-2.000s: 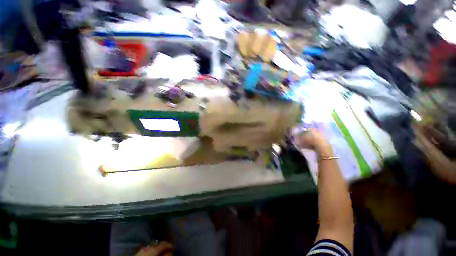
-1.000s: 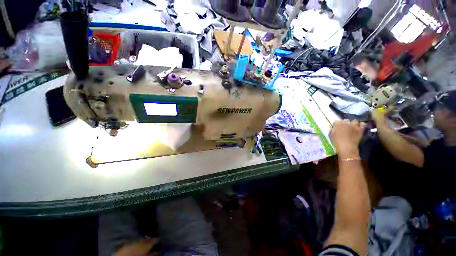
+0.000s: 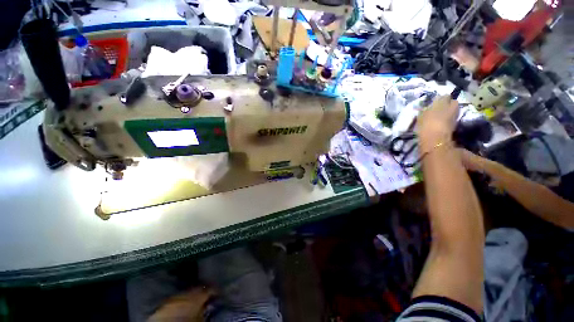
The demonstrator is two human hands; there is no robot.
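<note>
My right hand reaches out at the right, its fingers closed on the light grey garment, which lies bunched with dark cord-like strips over printed plastic bags. My left hand rests low over my lap, cut by the bottom edge; its fingers are unclear. The cream sewing machine with its lit screen stands in front of me, no garment under its needle. A loose white sheet is tucked beside the head.
A dark phone lies partly behind the machine's left end. Small tools sit at the table edge. A blue thread holder, a red basket and a white bin stand behind. Another person's arm is at the right.
My right hand has moved up and away from me. The grey garment is now bunched further left, covering much of the bags' green stripe. The view has shifted, and my left hand stays low.
</note>
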